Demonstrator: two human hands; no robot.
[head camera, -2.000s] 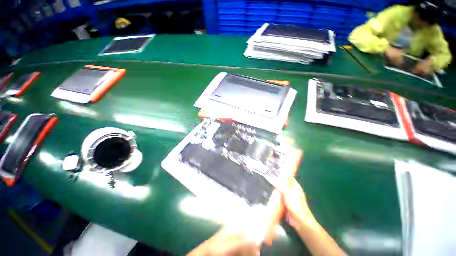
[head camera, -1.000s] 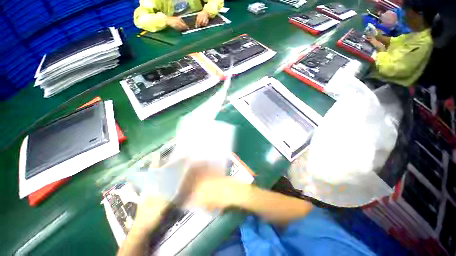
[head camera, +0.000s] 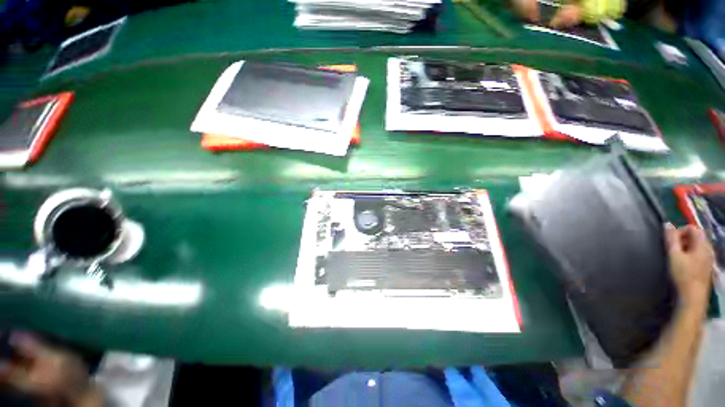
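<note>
An open laptop base (head camera: 405, 246) lies face up on a white sheet with a red edge, in front of me. Its round fan and long black battery show. At the right, my right hand (head camera: 690, 258) grips the right edge of a dark grey bottom cover (head camera: 608, 246), which is tilted and raised, with a whitish sleeve partly behind it. A blurred hand (head camera: 48, 372) is cut off at the lower left edge. I cannot tell if it is my left hand or what it holds.
Behind are a covered unit (head camera: 286, 95) and two open units (head camera: 465, 87) (head camera: 596, 103) on white sheets and red pads. A round white device (head camera: 79, 226) stands at the left. A sheet stack (head camera: 366, 12) and another person's hands (head camera: 548, 12) are at the back.
The view has swung from the right side back to the front. The hands have left the open base, and the dark cover is now in my right hand at the right.
</note>
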